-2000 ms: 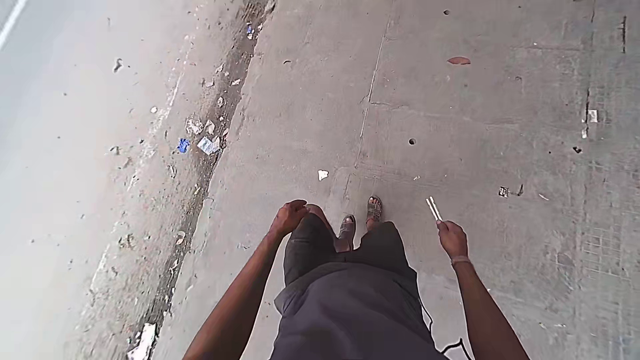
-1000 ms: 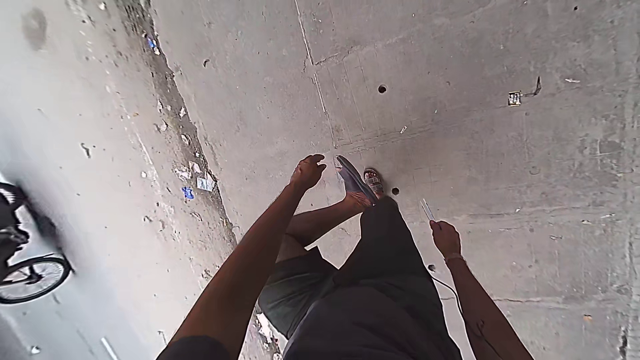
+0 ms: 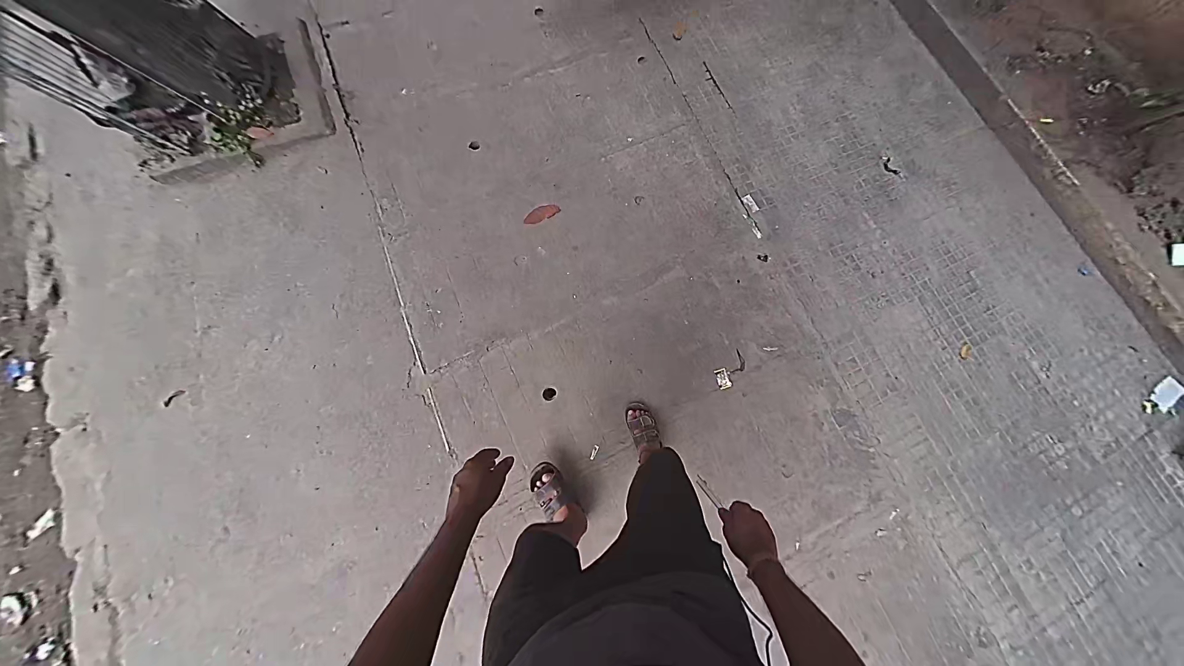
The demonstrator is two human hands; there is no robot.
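Observation:
My left hand [image 3: 479,483] hangs over the concrete pavement at the left of my legs, its fingers loosely apart and holding nothing. On the other side, beside my thigh, my right hand [image 3: 747,534] is closed around a thin, light-coloured object [image 3: 709,491] that points up and left; its kind cannot be told. A dark cable [image 3: 760,618] runs down near my right forearm. Below are my feet in strapped sandals, the left sandal [image 3: 548,490] nearer my body and the right sandal [image 3: 642,425] farther ahead.
A planter with a green plant [image 3: 236,129] and a slatted metal structure [image 3: 55,60] stand at the upper left. Small holes [image 3: 549,394], a reddish leaf [image 3: 542,214] and scraps of litter [image 3: 722,377] dot the pavement. A kerb [image 3: 1045,185] borders soil at the right; a broken edge runs along the left.
The view has swung, and the bicycle at the left is out of sight. My legs, close together one second ago, are now apart in a stride. My right hand still holds the thin object.

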